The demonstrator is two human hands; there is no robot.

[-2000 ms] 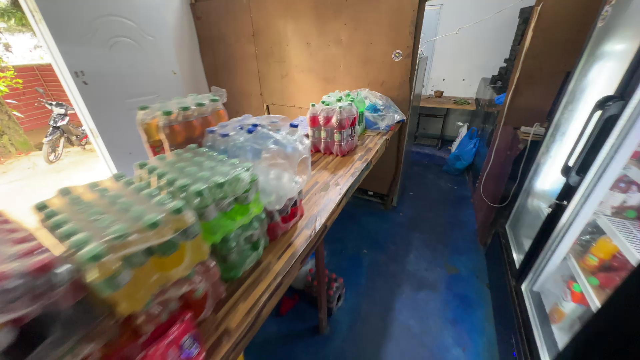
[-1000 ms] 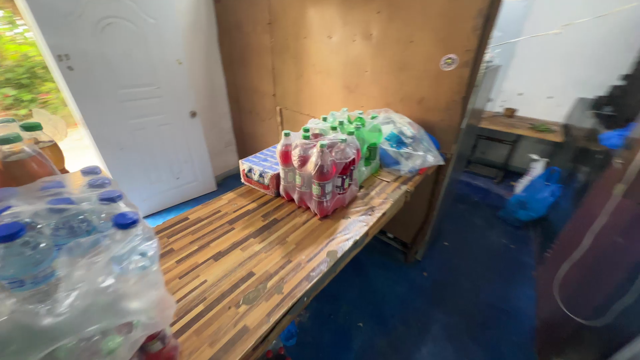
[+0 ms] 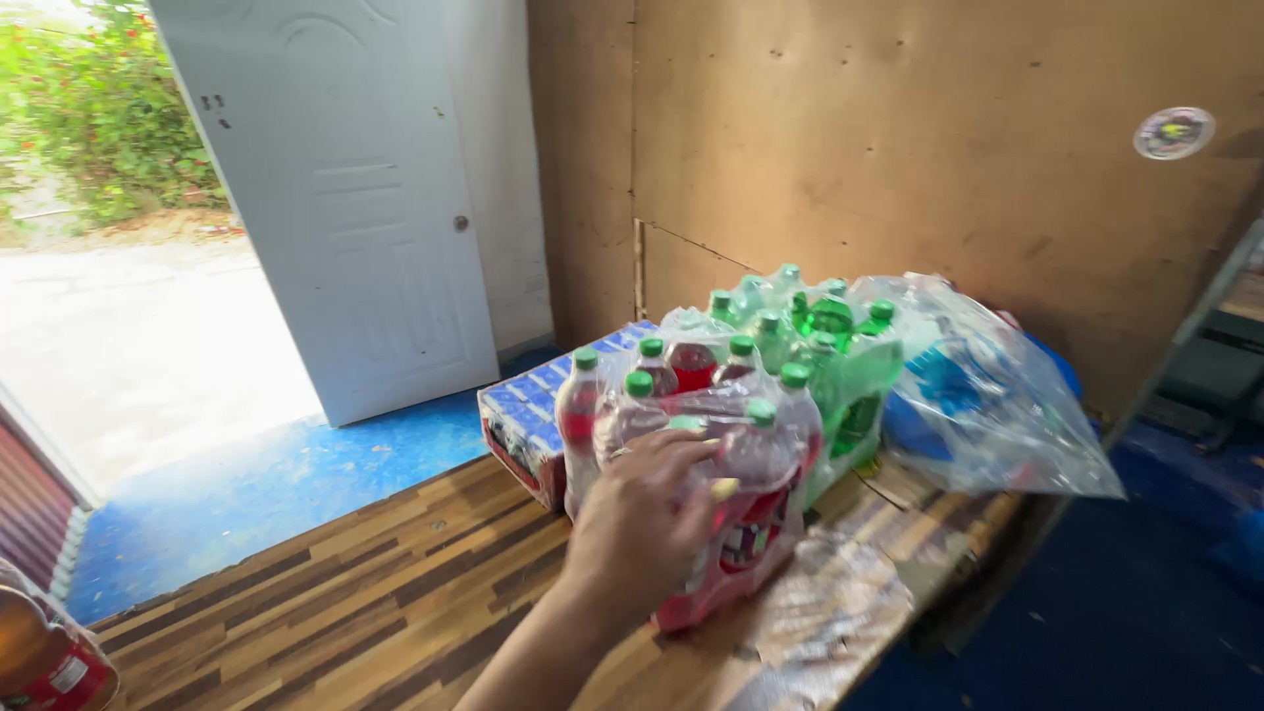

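Observation:
My left hand (image 3: 642, 504) reaches in from the bottom edge, palm down. Its bent fingers and thumb are at the near upper side of a plastic-wrapped pack of red soft-drink bottles with green caps (image 3: 755, 528); whether they grip it is unclear. This pack stands upright on the wood-strip tabletop (image 3: 395, 583). Just behind it are green bottles (image 3: 859, 385), also wrapped. A blue-topped carton (image 3: 528, 405) lies against the pack's left side. On the right, a clear plastic bag (image 3: 997, 395) with blue things inside rests on the table. My right hand is out of view.
A white door (image 3: 365, 197) stands open at the left, beyond the table. Plywood panelling (image 3: 869, 138) rises behind the bottles. Part of a wrapped bottle with a red label (image 3: 69, 671) shows at the lower left. Blue floor (image 3: 1076, 583) lies beyond the table's right edge.
My left hand has come into view at the pack of red drinks. The view has moved closer to this pack, and most of the bottles at the left have left the picture.

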